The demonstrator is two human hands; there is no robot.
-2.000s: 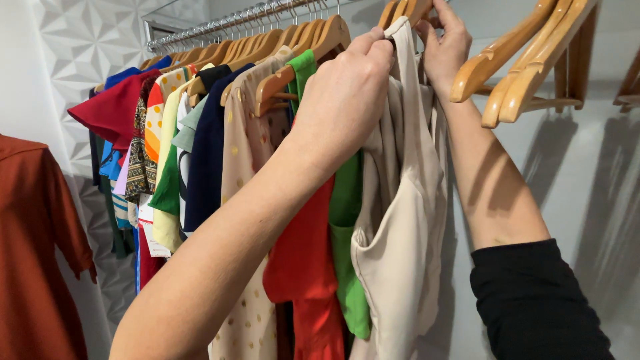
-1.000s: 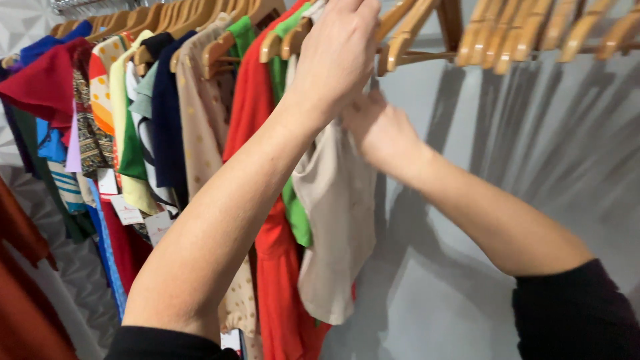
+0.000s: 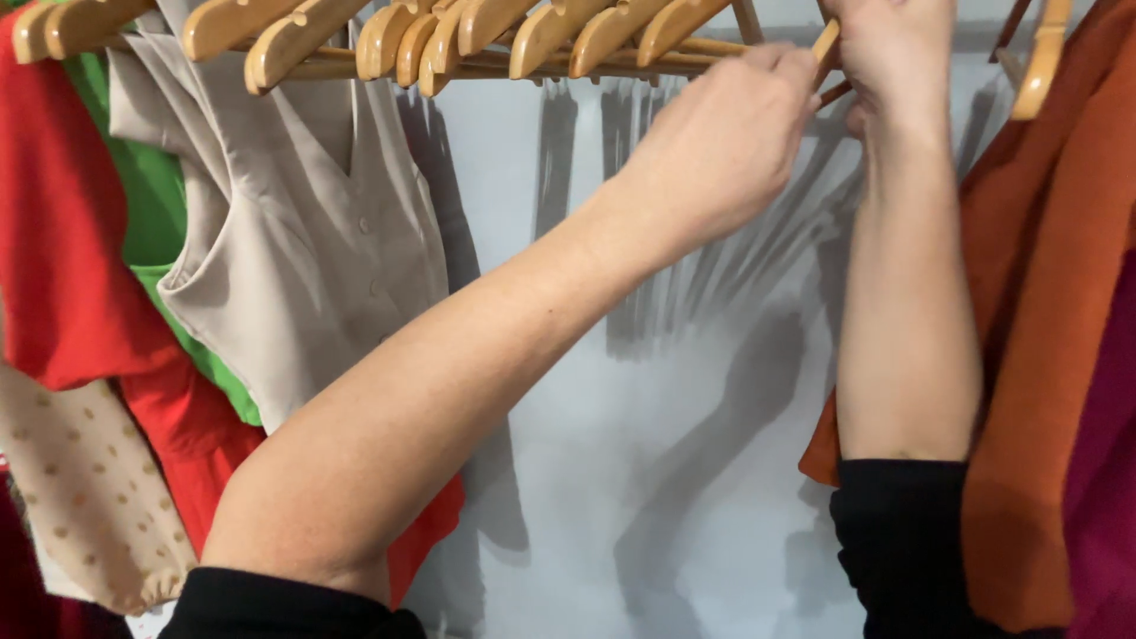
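Both my hands are raised to the wooden hangers at the top right of centre. My left hand (image 3: 728,133) has its fingers curled at the ends of the hanger row; whether it grips one is hidden. Beside it, my right hand (image 3: 901,62) is closed around a wooden hanger (image 3: 826,49), partly cut off by the frame's top. Several bare wooden hangers (image 3: 555,40) hang to the left of my left hand. A beige sleeveless vest with buttons (image 3: 302,204) hangs at the left, apart from both hands.
Left of the vest hang a green garment (image 3: 151,204), a red garment (image 3: 62,222) and a dotted beige one (image 3: 89,479). Rust-orange clothing (image 3: 1038,355) and a magenta garment (image 3: 1105,461) hang at the right. A grey wall (image 3: 568,382) lies behind.
The view has swung right along the rack. My hands were at the beige vest before; now they are at bare hangers farther right, and the vest hangs free of them.
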